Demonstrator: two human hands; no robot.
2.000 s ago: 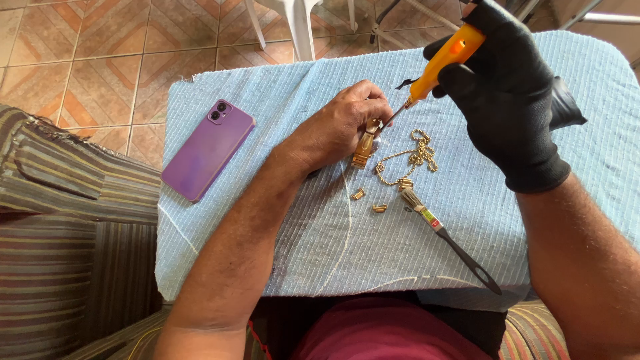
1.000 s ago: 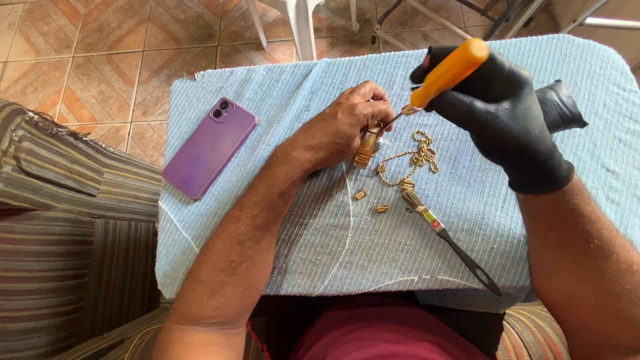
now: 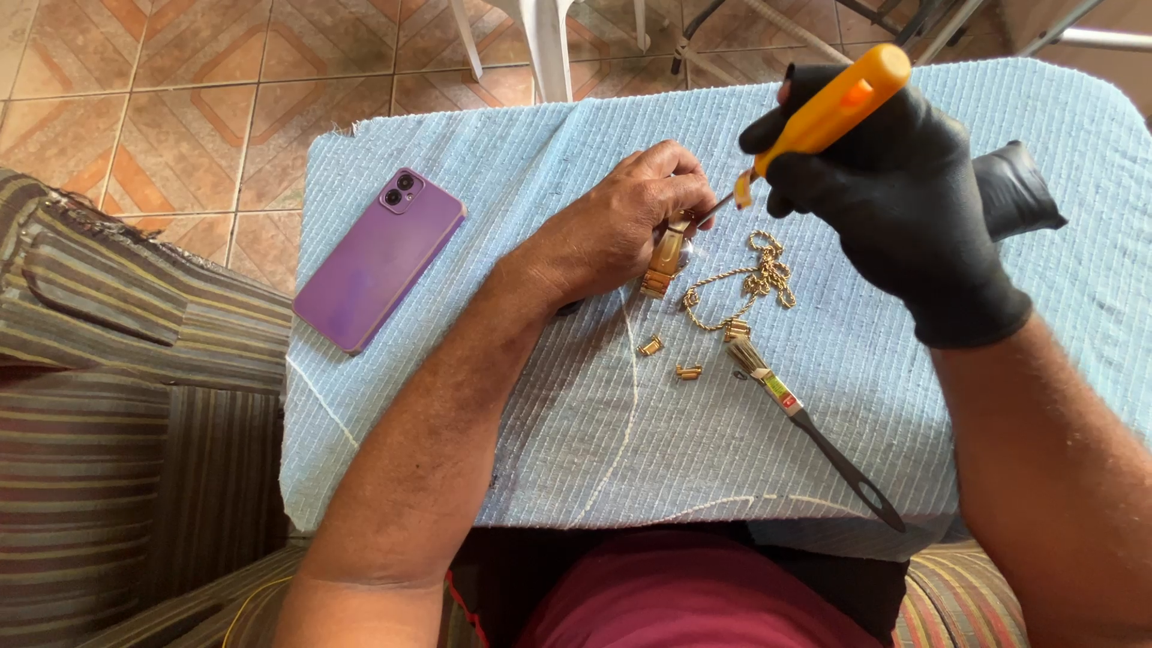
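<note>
My bare left hand (image 3: 634, 216) is closed around a gold-coloured metal watch band (image 3: 664, 261) on the cloth; the part under my fingers is hidden. In a black glove, my right hand (image 3: 886, 180) grips a screwdriver with a yellow handle (image 3: 837, 108). Its thin shaft slants down to the band beside my left fingertips; the exact contact is hidden. A gold-coloured rope chain (image 3: 760, 279) lies right of the band. Two loose band links, one (image 3: 650, 346) and another (image 3: 688, 372), rest below it. A flat paintbrush (image 3: 814, 436) lies with its bristles against another gold-coloured piece (image 3: 737, 329).
A light blue woven cloth (image 3: 558, 450) covers the table. A purple smartphone (image 3: 380, 261) lies at its left, camera side up. A black glove-like item (image 3: 1017, 191) lies beyond my right hand. White chair legs (image 3: 544, 45) stand behind the table, and a striped sofa (image 3: 81, 450) is at the left.
The yellow handle has changed its tilt over the two seconds, its end now pointing up and right. My left hand stays at the band, and the chain, brush and phone lie as before.
</note>
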